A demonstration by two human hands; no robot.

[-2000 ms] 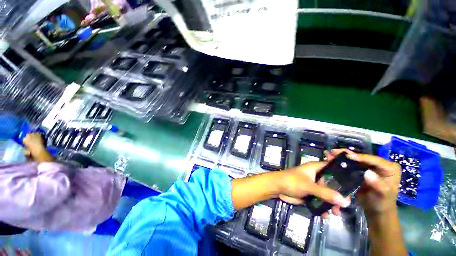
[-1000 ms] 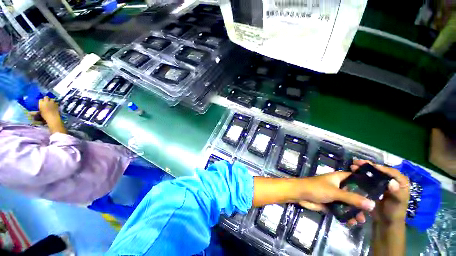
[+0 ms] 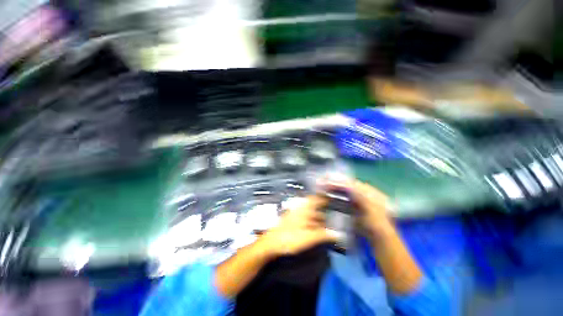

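The frame is strongly blurred. My left hand (image 3: 298, 227) and my right hand (image 3: 369, 207) are close together in front of me, at the lower right corner of the tray. Between them is a phone unit (image 3: 339, 207), dark at its top and pale lower down. Both hands appear to grip it, left hand on its left side, right hand on its right. The clear tray (image 3: 237, 185) holds rows of phone units (image 3: 260, 162) with pale areas showing. The fingertips and any small part are too blurred to tell.
The blue parts bin (image 3: 372, 134) stands beyond the tray to the right, with shiny clear film (image 3: 435, 148) beside it. Dark stacked trays (image 3: 80, 133) are at left. A white sheet (image 3: 207, 37) hangs ahead. More units (image 3: 525, 179) lie far right. Another person's arm (image 3: 404, 92) is beyond the bench.
The view has swung to the right and blurred. My hands now show nearer the middle, and the phone unit between them looks more upright. The far-right units have come into view.
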